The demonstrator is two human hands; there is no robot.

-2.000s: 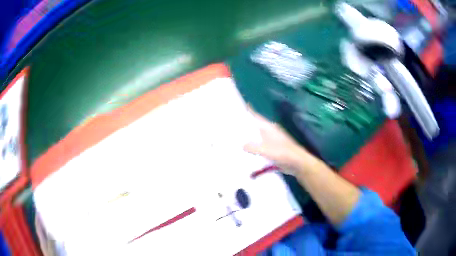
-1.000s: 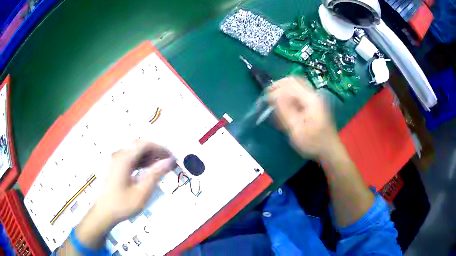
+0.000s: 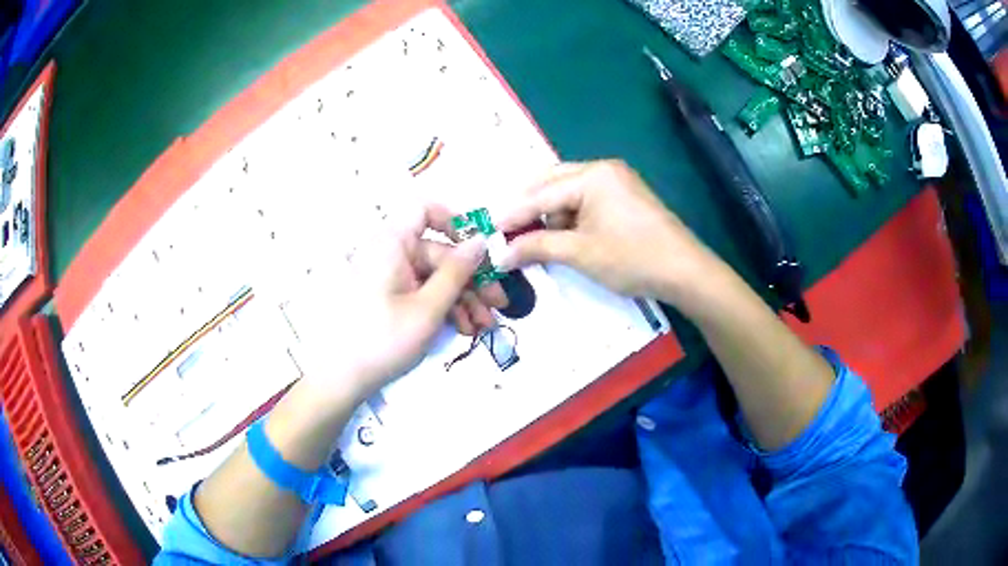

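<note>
My left hand (image 3: 409,293) holds a small green board (image 3: 473,227) above the white back panel (image 3: 321,210). My right hand (image 3: 591,221) pinches a white connector (image 3: 496,250) against the board's right side; a bit of dark-red ribbon cable (image 3: 531,230) shows at its fingers. A black oval (image 3: 515,296) lies on the panel just under the hands, partly covered, with loose thin wires (image 3: 497,345) beside it. A yellow-black-red harness (image 3: 188,345) and a short one (image 3: 427,156) lie on the panel.
The black electric screwdriver (image 3: 735,182) lies on the green mat right of the panel. Beyond are a heap of green boards (image 3: 823,100), a silver screw pack (image 3: 694,20) and a white device (image 3: 931,149). Red bins (image 3: 50,464) stand at left.
My left hand now holds a green board. My right hand has moved left from the mat to the board and grips the connector. The panel appears further right and up in view.
</note>
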